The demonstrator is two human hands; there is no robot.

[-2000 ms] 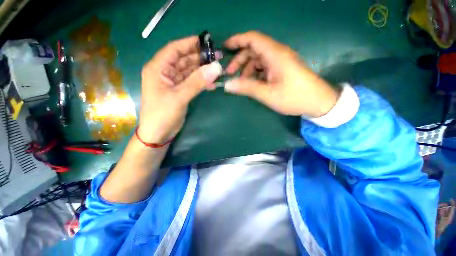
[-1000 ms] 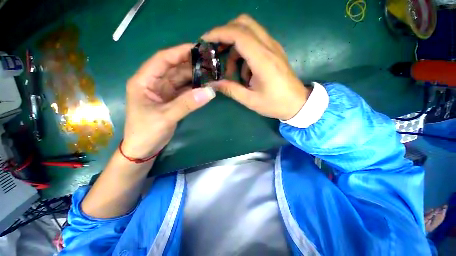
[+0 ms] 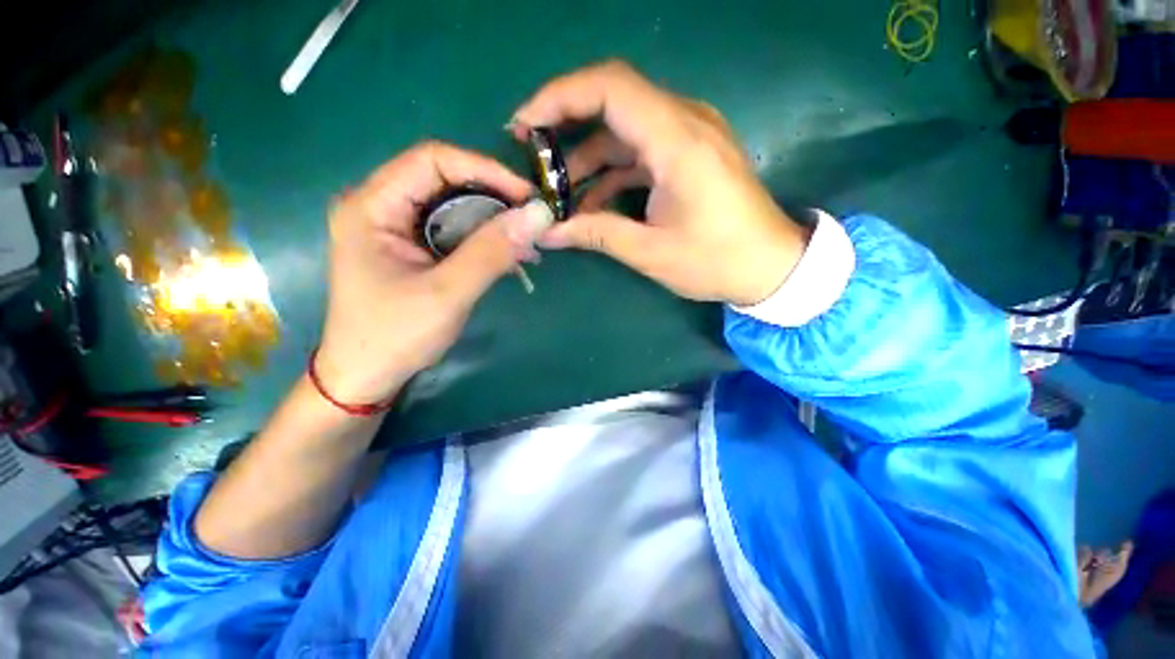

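Observation:
My left hand holds a round back cover with a silvery-white face and dark rim between fingers and thumb. A small thin strip sticks out below my left thumb; I cannot tell what it is. My right hand holds a dark round watch body edge-on between fingertips and thumb, with shiny and yellowish spots on it. My left fingertips touch or nearly touch its lower left edge. Both parts are held side by side above the green mat.
Silver tweezers lie at the top left. The amber pad sheet, a dark pen-like tool and red test leads lie left. A yellow-green rubber band, a cup and an orange-handled tool are right.
The dark unit between my hands now shows as two separate parts, the pale-faced cover in my left hand and the dark body in my right. The bench view has shifted left since the earliest frame.

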